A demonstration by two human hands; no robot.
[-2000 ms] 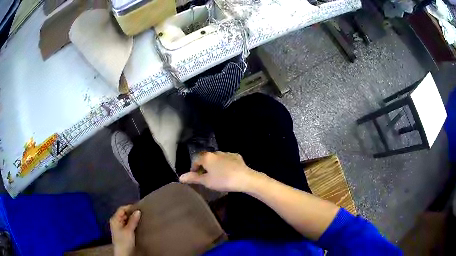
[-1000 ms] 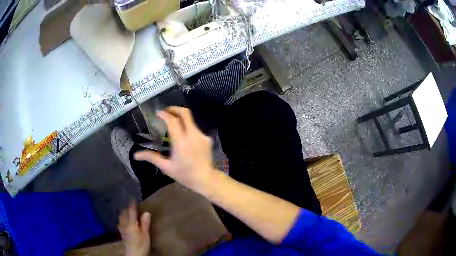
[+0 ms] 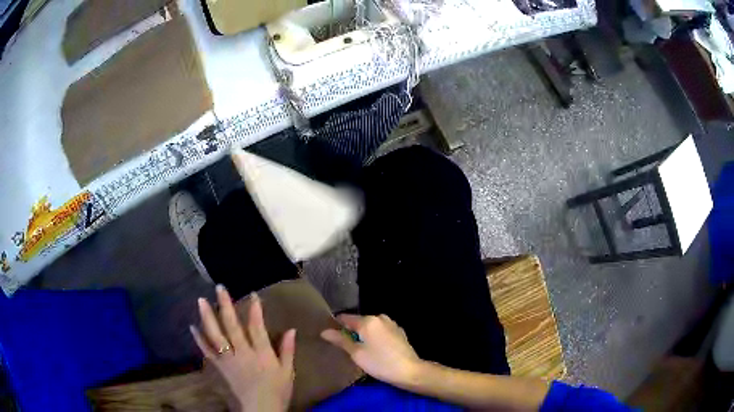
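A brown fabric piece [image 3: 310,366] lies on my lap at the bottom centre. My left hand [image 3: 248,350] rests flat on it with fingers spread and a ring on one finger. My right hand [image 3: 374,346] is closed around a small green tool, probably thread snips [image 3: 351,334], at the piece's right edge; most of the tool is hidden in the fist. A pale fabric piece [image 3: 298,205], blurred at its right end, is between the table edge and my lap, touched by neither hand. Another brown piece [image 3: 137,100] lies flat on the table.
The white machine table [image 3: 241,80] has a ruler edge, an orange sticker and loose threads. A further brown piece [image 3: 105,24] lies at the back left. A blue crate or cloth [image 3: 72,346] is at lower left, a wooden seat [image 3: 527,318] beside my thigh, a white-topped stool [image 3: 684,193] at right.
My left hand has moved right onto the lap piece. My right hand has come down to its right edge, tool now visible. The table's folded pale piece is gone; a flat brown piece shows there.
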